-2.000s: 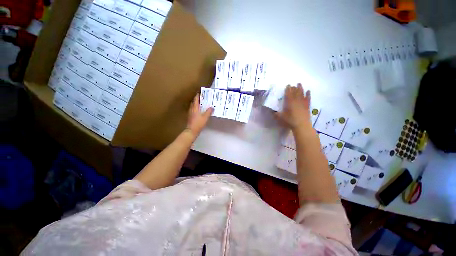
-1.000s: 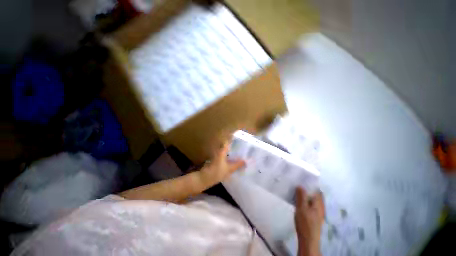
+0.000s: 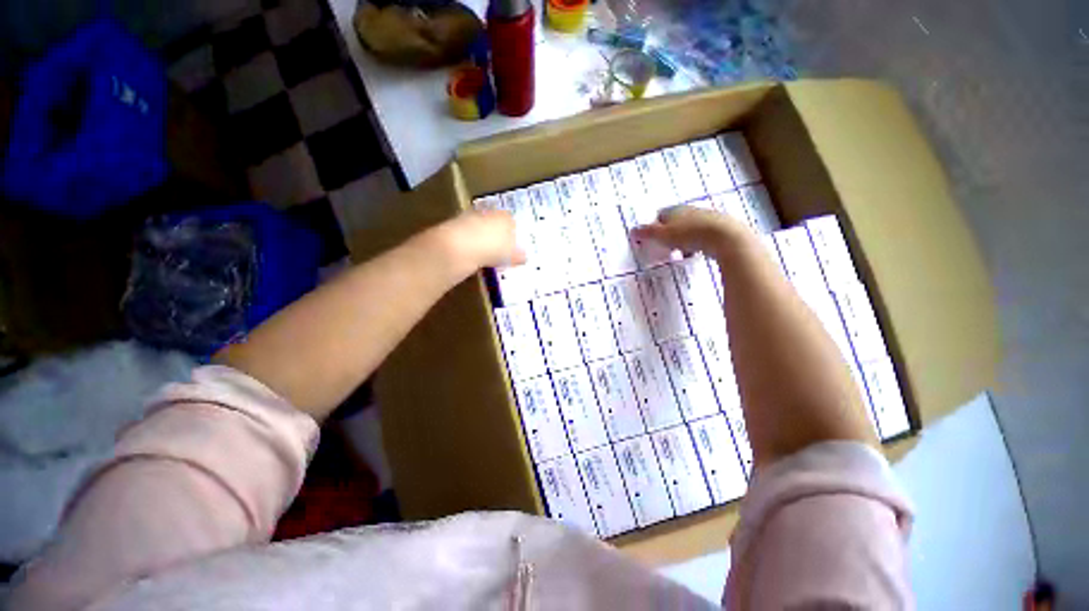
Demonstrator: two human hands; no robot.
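Observation:
A large brown shipping carton (image 3: 418, 430) stands open in front of me, filled with rows of small white product boxes (image 3: 637, 483) with small print on top. My left hand (image 3: 484, 239) is at the carton's left wall and my right hand (image 3: 699, 229) is over the far rows. Between them they hold a short row of white boxes (image 3: 571, 245) at the top of the carton, level with or slightly above the others. The fingertips of both hands are partly hidden.
A red bottle (image 3: 512, 60) and small yellow-red containers stand on the far table end (image 3: 394, 102). Blue bins (image 3: 90, 119) and a clear plastic bag (image 3: 84, 418) are at the left on the checkered floor (image 3: 287, 90). White table (image 3: 973, 501) shows at the right.
Both hands have carried a row of boxes from the table to inside the carton. The view has turned left, so the carton is now centred and the sticker area is out of view.

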